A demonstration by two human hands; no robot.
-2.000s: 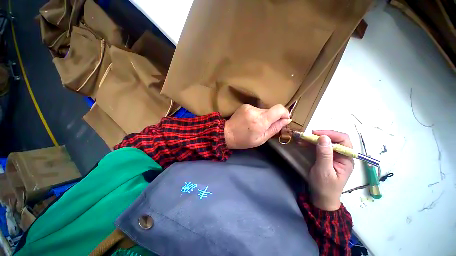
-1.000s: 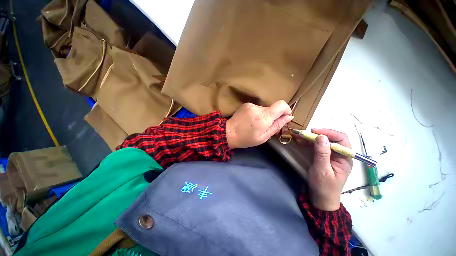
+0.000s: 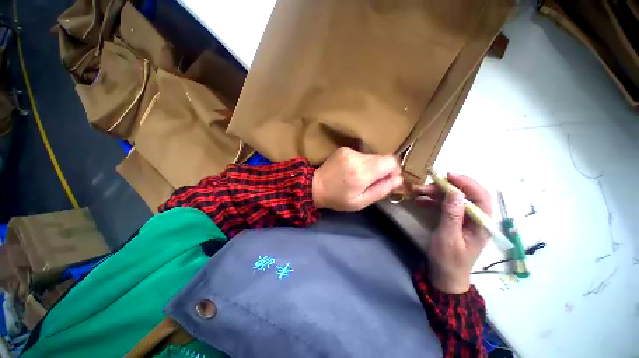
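A tan-brown bag body (image 3: 357, 70) lies over the near edge of the white table, with a pale-edged seam at its lower right corner. My left hand (image 3: 357, 179) pinches the bag near that corner; its fingertips hide what exactly they hold. A small coppery ring (image 3: 397, 198) shows just below the fingertips. My right hand (image 3: 459, 234) holds a pen-sized tool with a cream-yellow handle (image 3: 478, 215), tilted up to the left beside the bag's corner. The tool's thin tip is too blurred to make out.
A green-handled tool (image 3: 515, 248) with a thin shaft lies on the white table (image 3: 546, 168), right of my right hand, with a dark cord beside it. Dark thread ends lie farther right. Brown bags are at the far right (image 3: 595, 42) and heaped at the left (image 3: 186, 126).
The cream-handled tool has tilted more steeply and its front end has moved right, away from the ring. My left hand has shifted slightly left. The green-handled tool sits a little farther left.
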